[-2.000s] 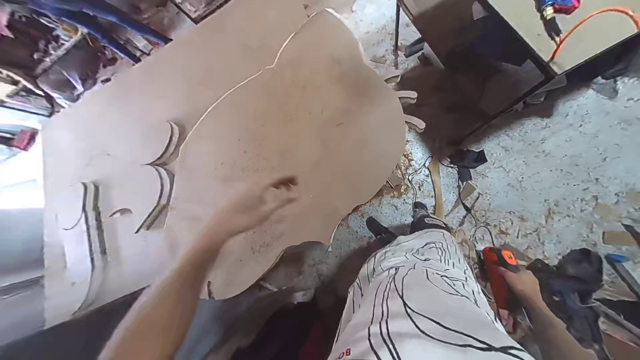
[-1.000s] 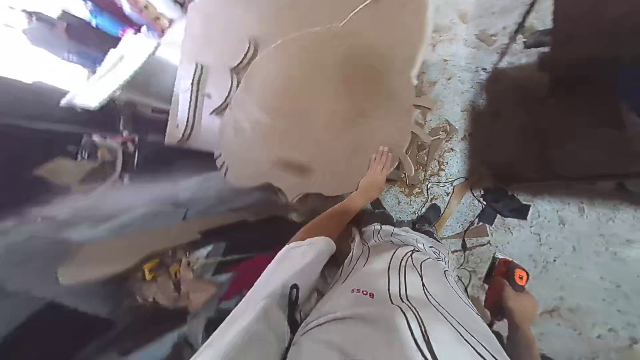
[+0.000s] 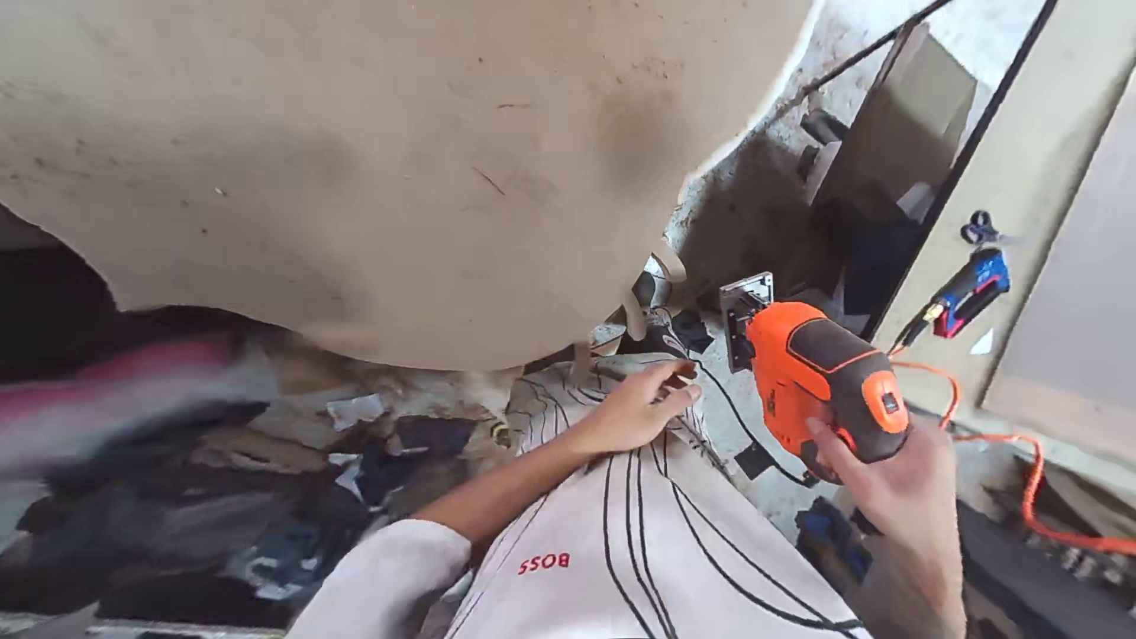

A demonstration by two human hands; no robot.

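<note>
My right hand (image 3: 896,479) grips an orange and black jigsaw (image 3: 812,382), held up in the air at the right with its metal base plate turned towards the board. A black cord hangs below the tool. My left hand (image 3: 643,404) holds nothing and hovers over my shirt front, its fingers loosely curled and apart. Beyond it lies a large wooden board (image 3: 426,177) with a curved, cut outline. Its near edge is close to my left hand, with a gap between them. The jigsaw is apart from the board, and its blade cannot be made out.
At the right stands a table (image 3: 941,257) bearing a blue and black air blow gun (image 3: 972,293) and scissors (image 3: 979,228). An orange coiled hose (image 3: 1034,497) runs past its edge. Curved offcuts (image 3: 667,262) hang by the board. Cloths and scraps (image 3: 266,506) litter the floor at the left.
My left hand has left the board's surface and come back in front of my body. The jigsaw has risen from low beside me, its base plate now in view. The view has shifted greatly.
</note>
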